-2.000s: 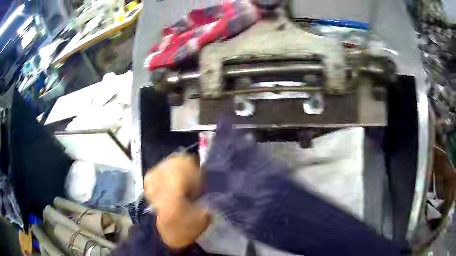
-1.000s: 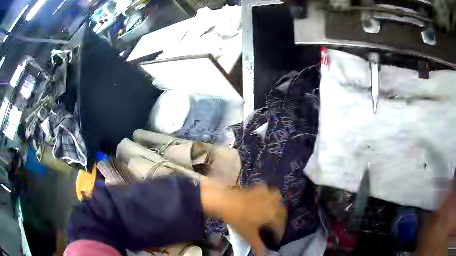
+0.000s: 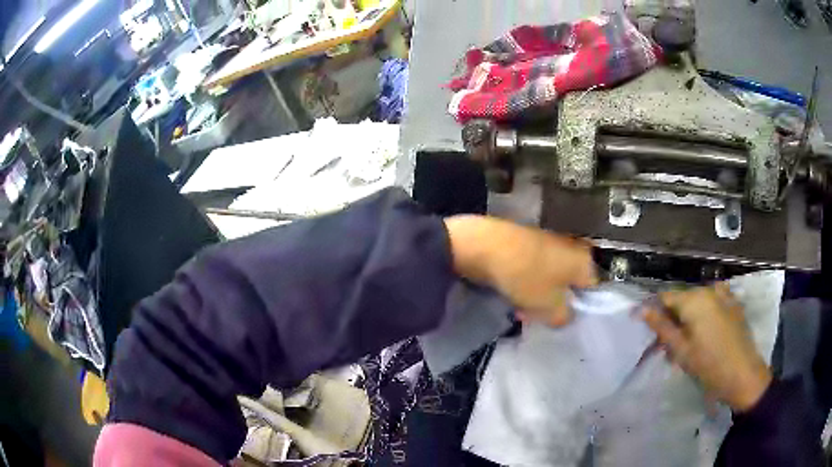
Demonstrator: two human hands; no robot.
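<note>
A pale grey-blue fabric piece (image 3: 607, 342) is held over the white pad cloth (image 3: 520, 401), just below the machine's metal plate (image 3: 584, 219). My left hand (image 3: 534, 269) grips its upper left part. My right hand (image 3: 707, 342) grips its right side with bent fingers. A grey fabric part (image 3: 465, 328) hangs below my left wrist; whether it belongs to the same piece I cannot tell. The turning blade is not visible. The dark patterned bundle (image 3: 406, 401) lies left of the pad, partly behind my left sleeve.
The cream-grey machine casting (image 3: 657, 114) and its steel shaft stand above my hands. A red plaid rag (image 3: 556, 68) lies at its left. White boards (image 3: 283, 169) are left of the machine. Beige bundles (image 3: 319, 420) lie below my left sleeve. A blue pen or tube (image 3: 766, 89) is behind the casting.
My left hand has moved from the dark bundle up and right to the pad beneath the machine. Both hands now hold a pale piece there. The view has swung back toward the machine.
</note>
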